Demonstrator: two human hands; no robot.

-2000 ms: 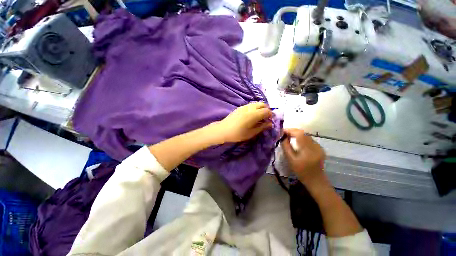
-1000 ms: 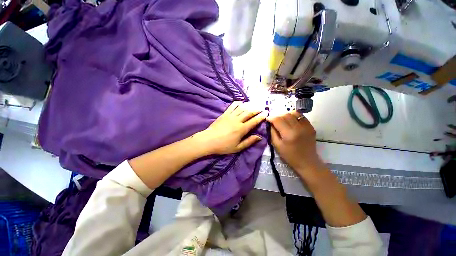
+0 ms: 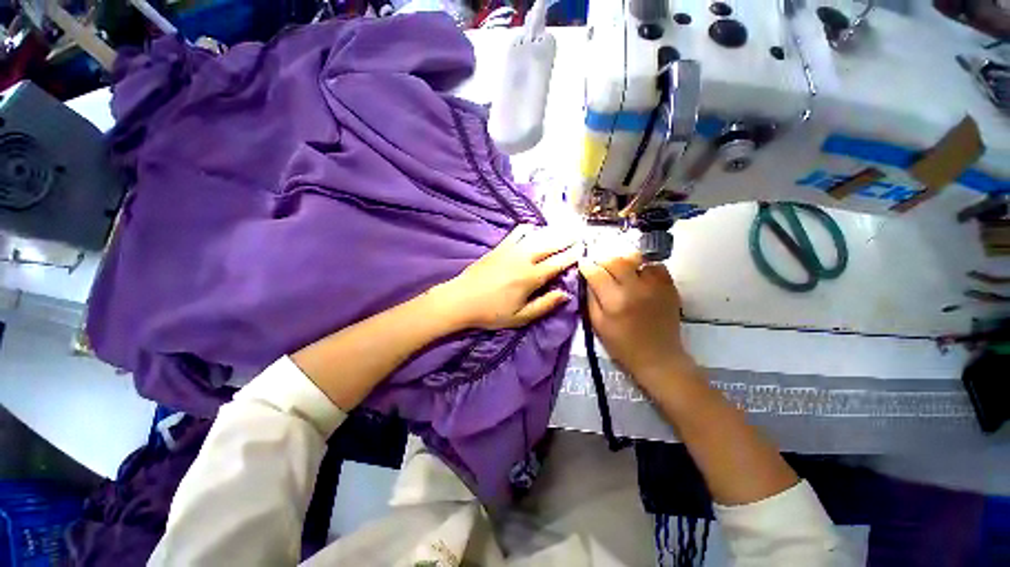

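A purple garment (image 3: 266, 238) lies spread on the machine table, its gathered edge running to the needle area. My left hand (image 3: 509, 282) presses flat on the garment just left of the presser foot (image 3: 601, 207), fingers apart. My right hand (image 3: 634, 310) pinches the garment's edge and a narrow dark strip (image 3: 598, 382) just in front of the presser foot. The strip hangs from my right fingertips over the table's front edge. The exact spot under the needle is partly hidden by glare and my fingertips.
The white sewing machine (image 3: 709, 100) stands right of the garment, with its lamp (image 3: 522, 89) to the left. Green-handled scissors (image 3: 797, 246) lie right of the needle. A grey machine (image 3: 50, 166) is at far left. A dark purple heap (image 3: 138, 487) and blue crate (image 3: 39, 521) are lower left.
From two seconds ago, both hands and the garment edge have moved up to the presser foot, and my left hand has flattened on the cloth. Over the last second the hands have hardly moved.
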